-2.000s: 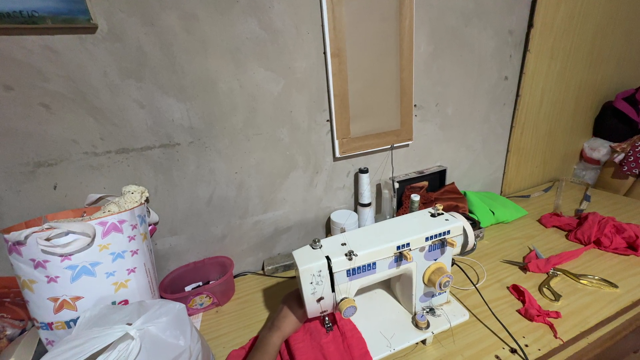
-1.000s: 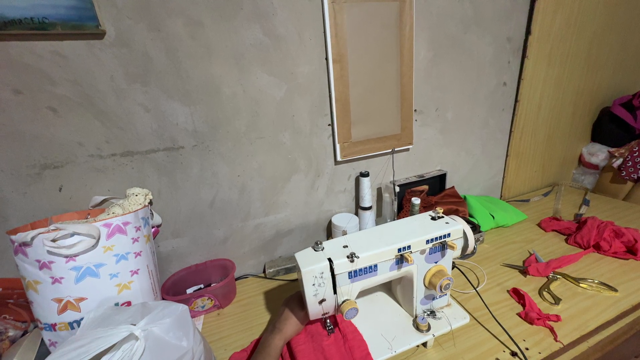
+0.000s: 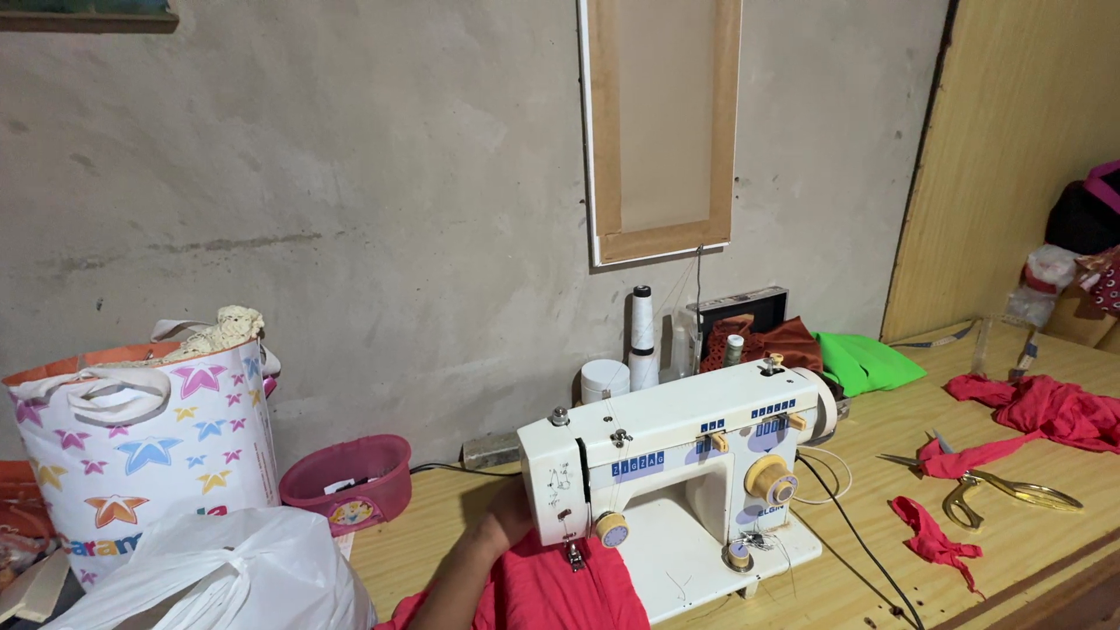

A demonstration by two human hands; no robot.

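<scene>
A white Elgin sewing machine (image 3: pixel 674 446) stands on the wooden table, with red fabric (image 3: pixel 560 588) under its presser foot (image 3: pixel 573 556). My left hand (image 3: pixel 510 518) reaches up beside the needle end of the machine, its forearm lying over the red fabric; the fingers are partly hidden behind the machine head, so their hold cannot be made out. My right hand is out of view. Gold-handled scissors (image 3: pixel 1019 492) lie at the right, a strip of red cloth across their blades. A smaller red scrap (image 3: pixel 934 538) lies nearer the machine.
Left of the machine are a pink plastic basket (image 3: pixel 350 481), a star-patterned bag (image 3: pixel 149 464) and a white plastic bag (image 3: pixel 236 577). Behind it stand thread cones (image 3: pixel 643 341) and a white jar (image 3: pixel 604 381). Green cloth (image 3: pixel 862 363) and bunched red fabric (image 3: pixel 1050 409) lie to the right.
</scene>
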